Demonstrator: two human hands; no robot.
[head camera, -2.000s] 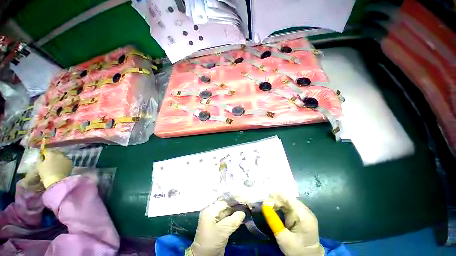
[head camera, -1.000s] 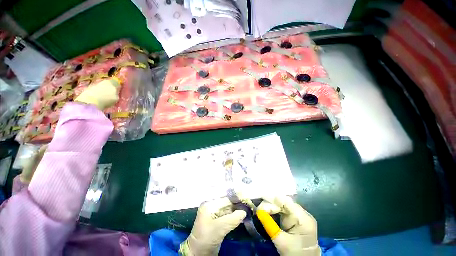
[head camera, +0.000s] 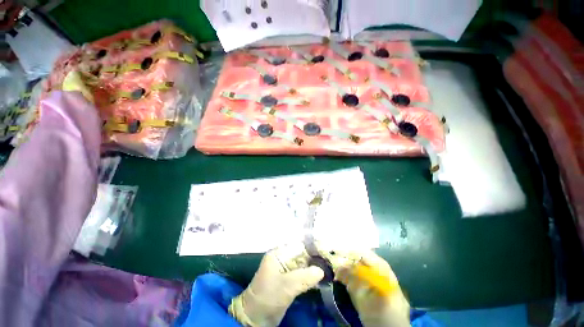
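A wristwatch (head camera: 323, 271) with a round dark dial is held between my hands at the bottom centre. Its pale strap runs up over the white sheet and down towards my body, with a gold clasp at the top end. My left hand (head camera: 276, 284), in a cream glove, grips the watch's left side. My right hand (head camera: 371, 287), gloved, is at its right side with the blurred yellow-handled tool (head camera: 376, 279) in it; the tool's tip cannot be told. The white film sheet (head camera: 256, 223) with small grey pieces lies just beyond my hands.
A pink-red foam tray (head camera: 240, 145) of watches stands at the back centre, a tray of gold-strapped watches (head camera: 137, 140) at back left. White sheets (head camera: 480, 172) lie right of centre, stacked red layers (head camera: 544, 83) at far right. A person's pink sleeve (head camera: 48, 191) reaches in from the left.
The watch strap now stretches further up over the sheet. The yellow tool lies flatter and more to the right. The pink sleeve has moved left along its tray, and the view has shifted slightly.
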